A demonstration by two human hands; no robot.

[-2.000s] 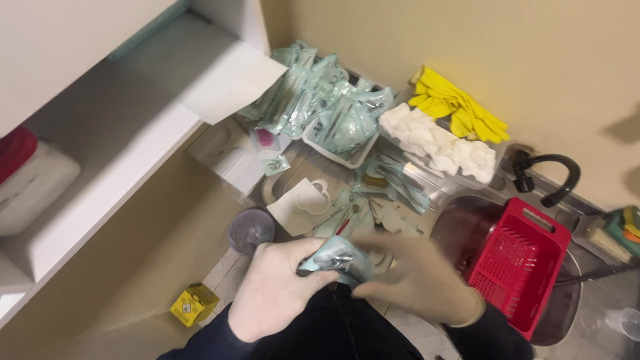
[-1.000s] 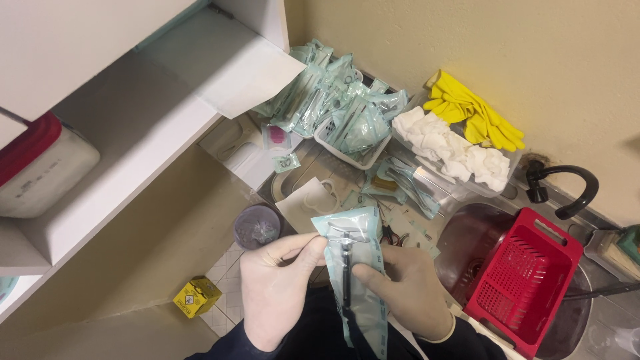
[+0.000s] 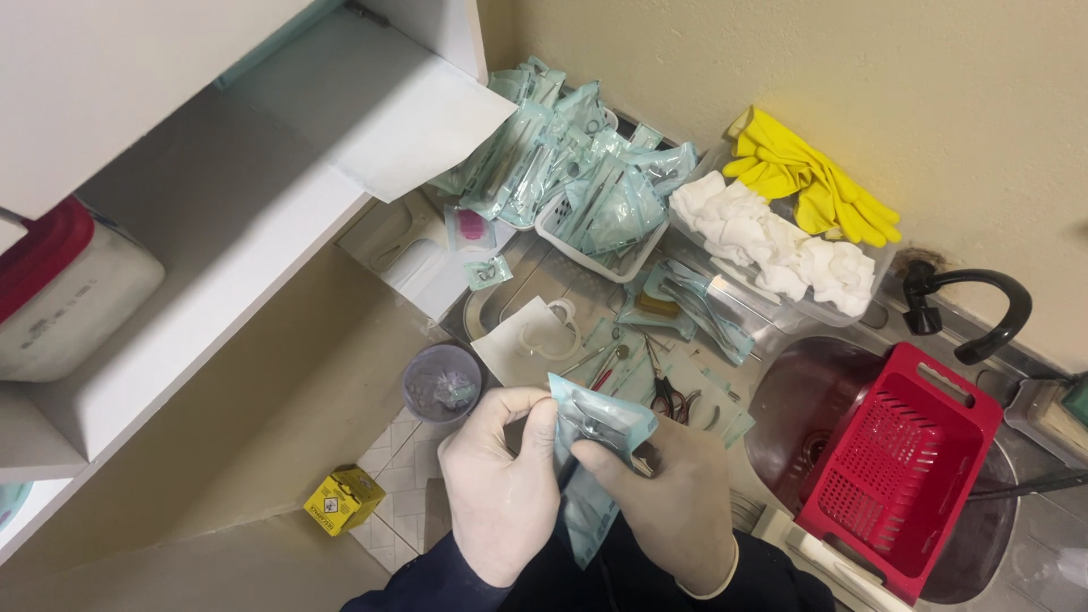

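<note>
Both my hands wear pale gloves and hold one sterilization pouch [image 3: 595, 416], blue-green and clear, with a dark metal instrument inside. My left hand [image 3: 506, 476] pinches its top left corner between thumb and finger. The thumb of my right hand [image 3: 671, 484] presses on the pouch's front, the fingers behind it. Just beyond lie scissors [image 3: 669, 399], a dental mirror [image 3: 622, 351] and other metal instruments on flat pouches. Farther back, many filled pouches are heaped in a white basket [image 3: 629, 274], and a few more pouches [image 3: 701, 310] lie beside it.
A red perforated basket [image 3: 901, 476] sits over the sink [image 3: 790, 382] by a black faucet [image 3: 977, 280]. White wads [image 3: 773, 238] and yellow rubber gloves [image 3: 807, 178] fill a clear bin. At left are an open cabinet [image 3: 280, 204], a round bin [image 3: 442, 382] and a yellow box [image 3: 344, 501].
The pouch was upright and flat to view one second ago; now it is tilted and bent at its top. My right hand has moved up along it.
</note>
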